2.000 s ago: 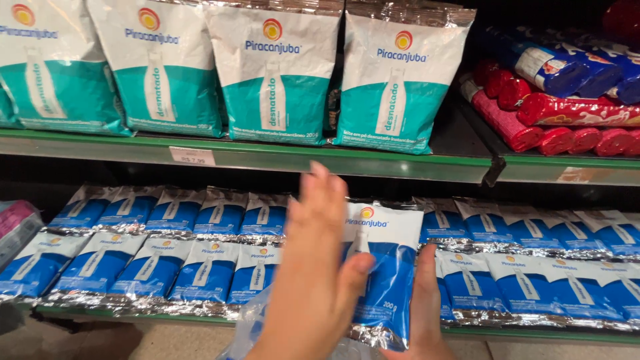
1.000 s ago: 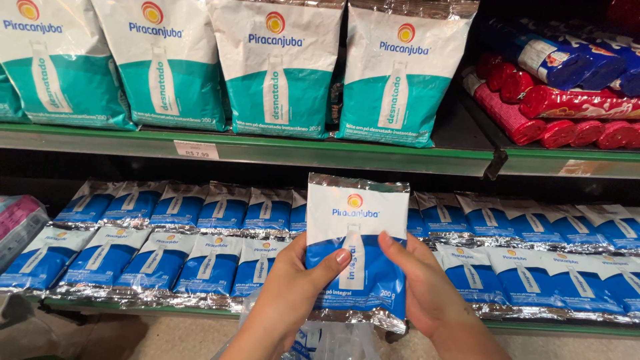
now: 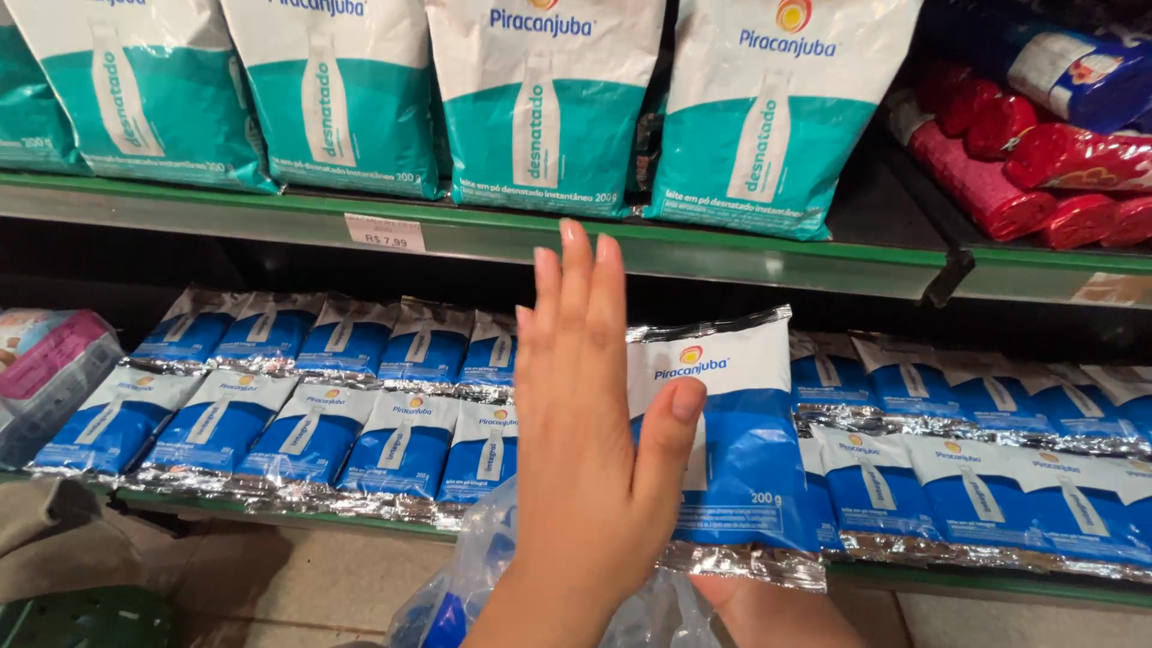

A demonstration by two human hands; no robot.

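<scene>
A blue and white foil pouch of Piracanjuba milk powder (image 3: pixel 747 432) is raised in front of the lower shelf. My left hand (image 3: pixel 598 432) is upright at the pouch's left side, fingers stretched out and thumb overlapping its front; I see no hold by these fingers. Below and behind the pouch is my right hand (image 3: pixel 765 603), its fingers hidden by the pouch, which appears to rest on it. A clear plastic bag (image 3: pixel 486 558) hangs below my hands, with something blue inside.
Similar blue pouches (image 3: pixel 297 436) lie in rows on the lower shelf. Green and white pouches (image 3: pixel 540 117) stand on the upper shelf, whose green edge (image 3: pixel 720 261) runs above my hands. Red and blue rolled packets (image 3: pixel 1071 162) are at upper right. A pink and clear package (image 3: pixel 54 369) lies far left.
A second ago both hands held the pouch by its sides, thumbs on its front. My left hand has since opened and straightened, and my right hand has moved below and behind the pouch.
</scene>
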